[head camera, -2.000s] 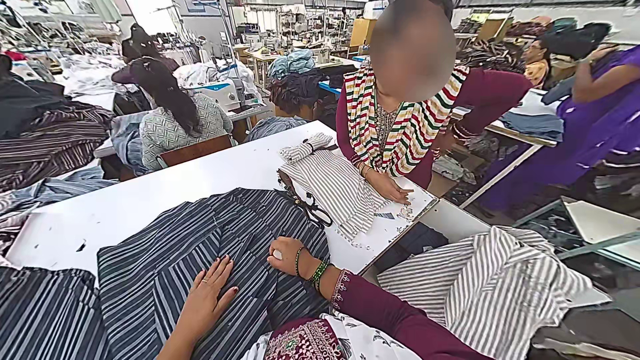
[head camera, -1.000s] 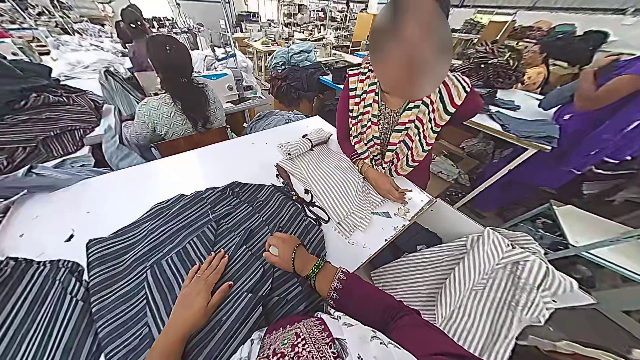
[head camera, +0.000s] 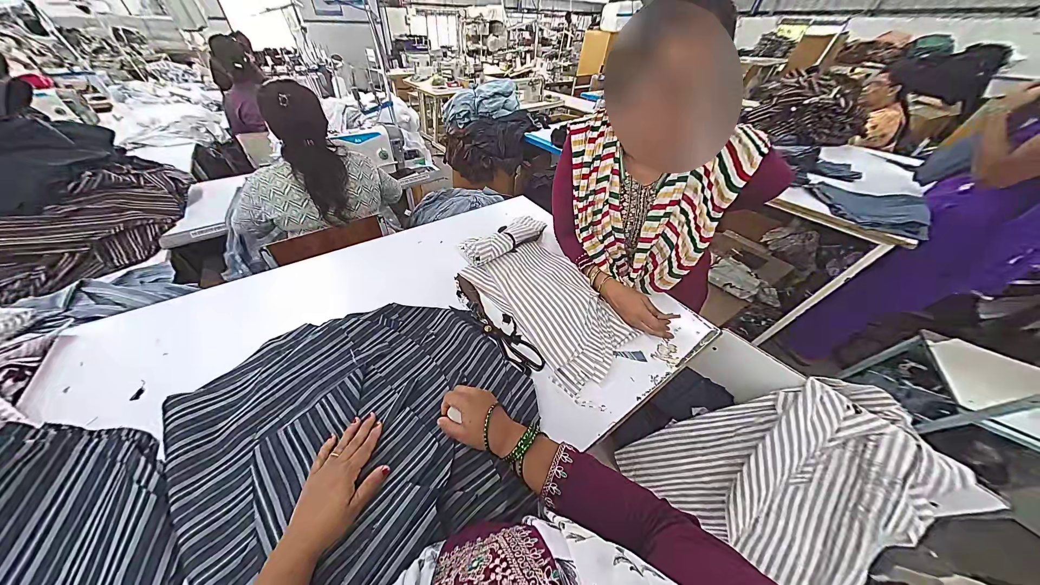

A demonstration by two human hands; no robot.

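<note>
A dark blue striped garment (head camera: 309, 374) lies spread on the white table (head camera: 114, 357). My left hand (head camera: 345, 475) rests on it palm down, fingers apart. To the right, my right hand (head camera: 467, 416) is curled around a small whitish object (head camera: 454, 414), only partly visible, against the same cloth. Beyond that hand, black-handled scissors (head camera: 520, 351) lie at the edge of the dark garment, beside a folded beige-and-white striped garment (head camera: 561, 301). Another dark striped cloth (head camera: 81, 496) lies at the lower left.
Across the table stands a person (head camera: 650, 203) with one hand on its corner, near thread scraps (head camera: 666, 351). Striped cloth (head camera: 796, 471) fills a bin at the right. A seated person (head camera: 313, 171), sewing machines and garment heaps are behind.
</note>
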